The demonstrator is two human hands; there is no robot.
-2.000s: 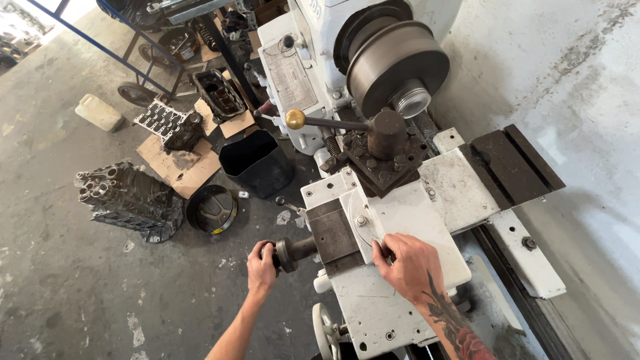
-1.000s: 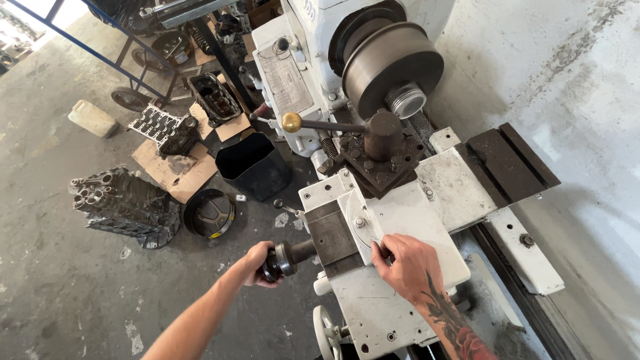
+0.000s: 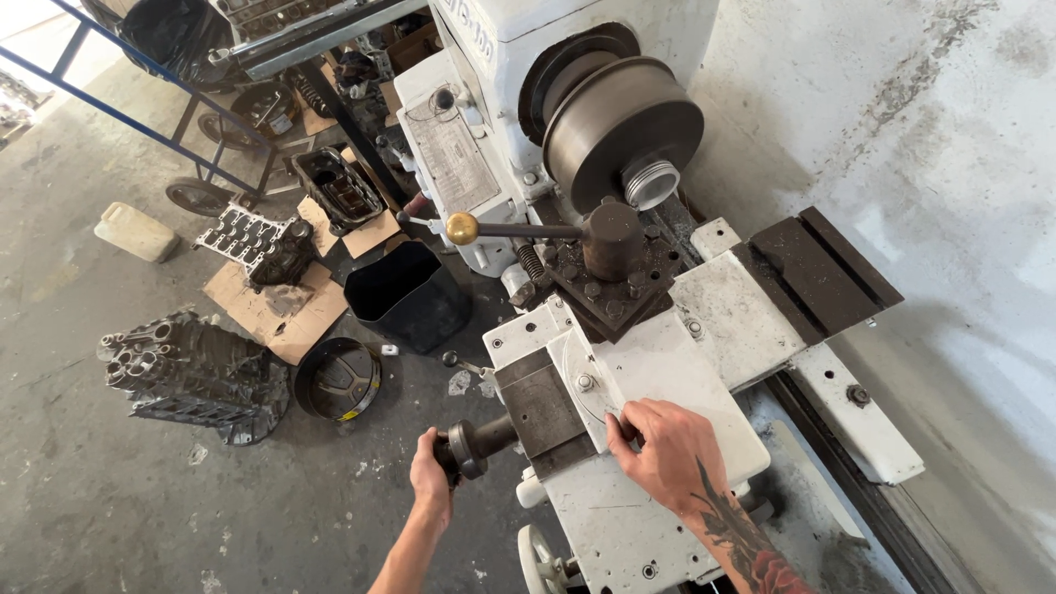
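My left hand point(image 3: 432, 476) grips the dark handle of the cross-slide crank point(image 3: 468, 450) on a white metal lathe. On the lathe's white slide rests my right hand point(image 3: 668, 450), fingers curled, thumb and fingertips at the edge beside a bolt point(image 3: 585, 382); whether they pinch anything is hidden. Beyond the hands stands a dark square tool post point(image 3: 615, 285) with a lever ending in a brass ball point(image 3: 462, 228). The large round workpiece or chuck point(image 3: 624, 132) at the headstock has a threaded metal end point(image 3: 652, 184).
On the floor at left are an engine block point(image 3: 186, 367), a round pan point(image 3: 337, 379), a black bin point(image 3: 410, 301), cardboard point(image 3: 272, 309) with engine parts, and a plastic jug point(image 3: 136, 233). A handwheel point(image 3: 540, 561) sits low on the lathe. A concrete wall point(image 3: 932, 148) rises at right.
My left hand has shifted around the crank handle, its wrist and forearm changing angle. My right hand has stayed in about the same place on the slide.
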